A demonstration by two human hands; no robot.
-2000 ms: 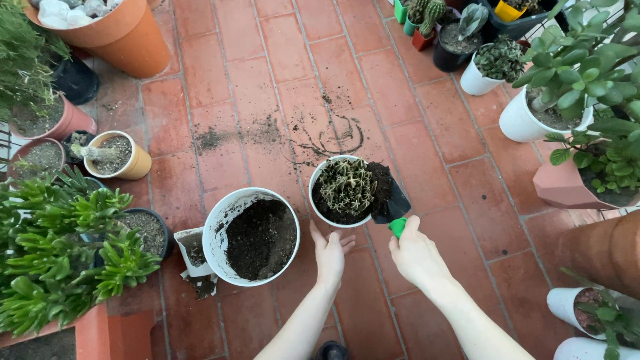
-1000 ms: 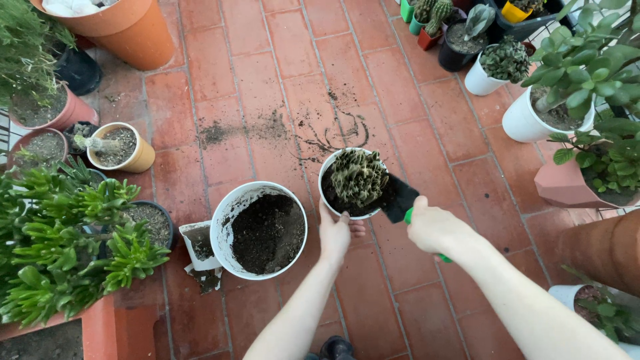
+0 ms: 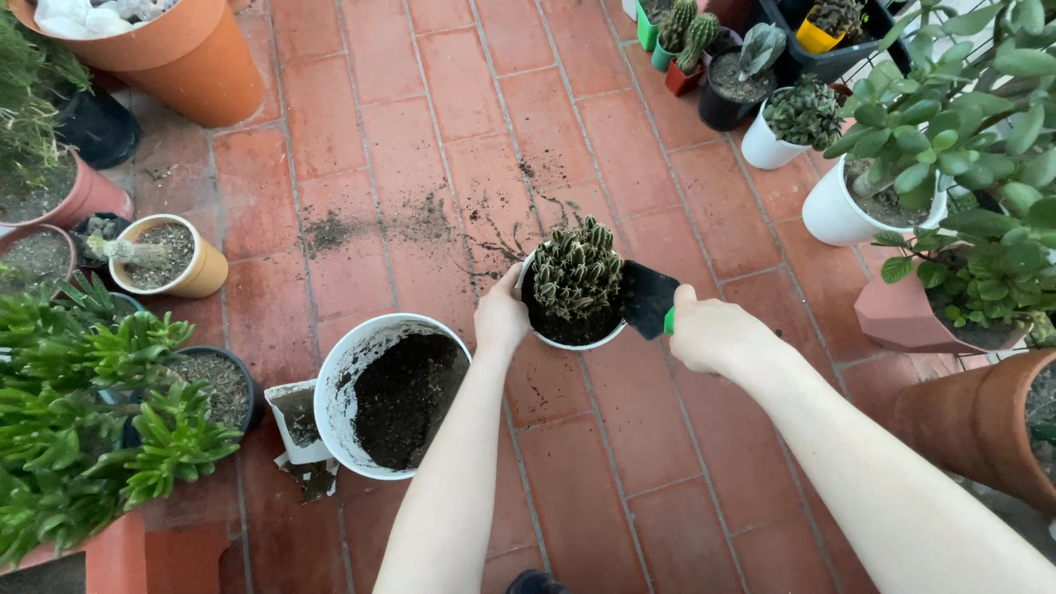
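A clustered cactus stands in dark soil inside a round white pot at the middle of the view. My left hand grips the pot's left side. In my right hand is the green handle of a hand trowel; its black blade touches or overlaps the pot's right rim, with little or no soil showing on it. A white bucket, partly filled with dark soil, sits at the lower left, its right side partly behind my left forearm. Beside it is a small white square container with soil residue.
Spilled soil and thin root-like strands lie on the terracotta tile floor beyond the pot. Potted succulents line the left, with a large terracotta-coloured planter behind. More pots stand at right, including a white pot and a ribbed brown pot.
The soil seen on the trowel blade two seconds ago is gone from it. My left hand has moved from the pot's near side up to its left side.
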